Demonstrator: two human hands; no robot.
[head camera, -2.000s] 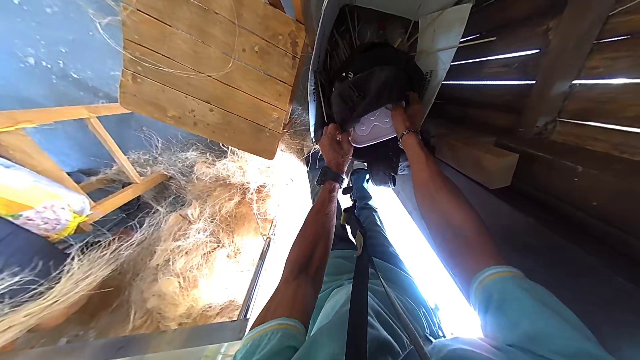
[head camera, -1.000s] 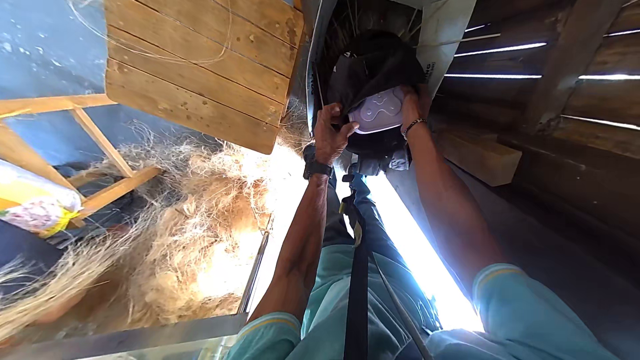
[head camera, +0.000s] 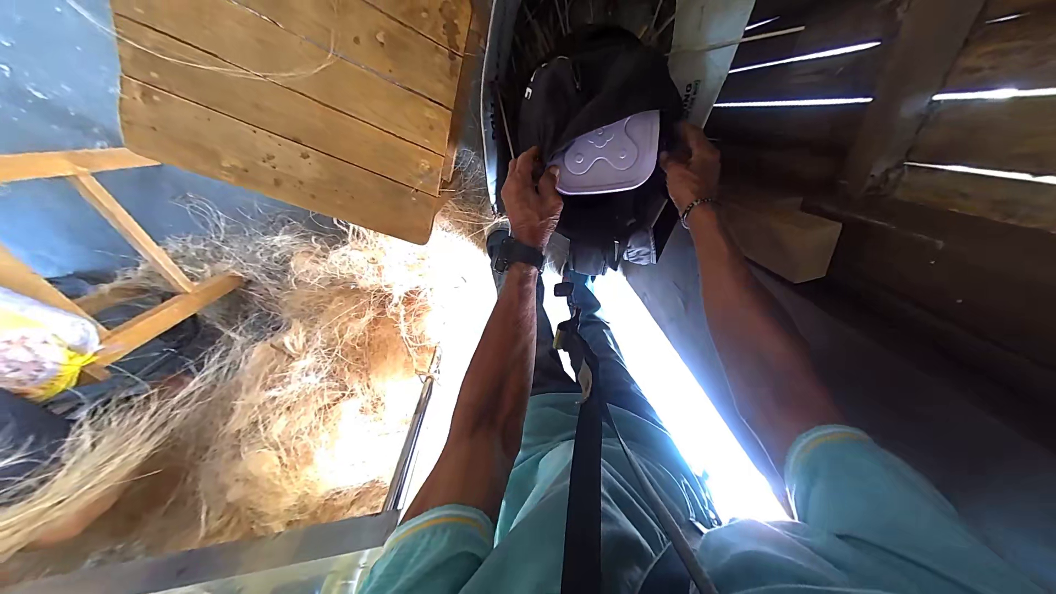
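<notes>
A black backpack (head camera: 606, 78) lies in a large open carton at the top middle. A pale purple plastic container lid (head camera: 612, 155), with rounded corners and raised curves, shows in the bag's opening. My left hand (head camera: 532, 198), with a black watch at the wrist, pinches the bag's edge beside the lid's left corner. My right hand (head camera: 693, 165), wearing a bracelet, is at the bag's right edge, close to the lid; its fingertips are partly lost in shadow.
A wooden plank panel (head camera: 289, 107) stands at the upper left. Below it lies a heap of pale loose fibre (head camera: 305, 371) beside a wooden frame (head camera: 136, 235) and a plastic bag (head camera: 41, 342). A slatted wooden wall (head camera: 949, 132) and a timber block (head camera: 780, 239) are at the right.
More of the purple lid shows in the bag's opening than two seconds ago. My hands have moved farther apart at its sides.
</notes>
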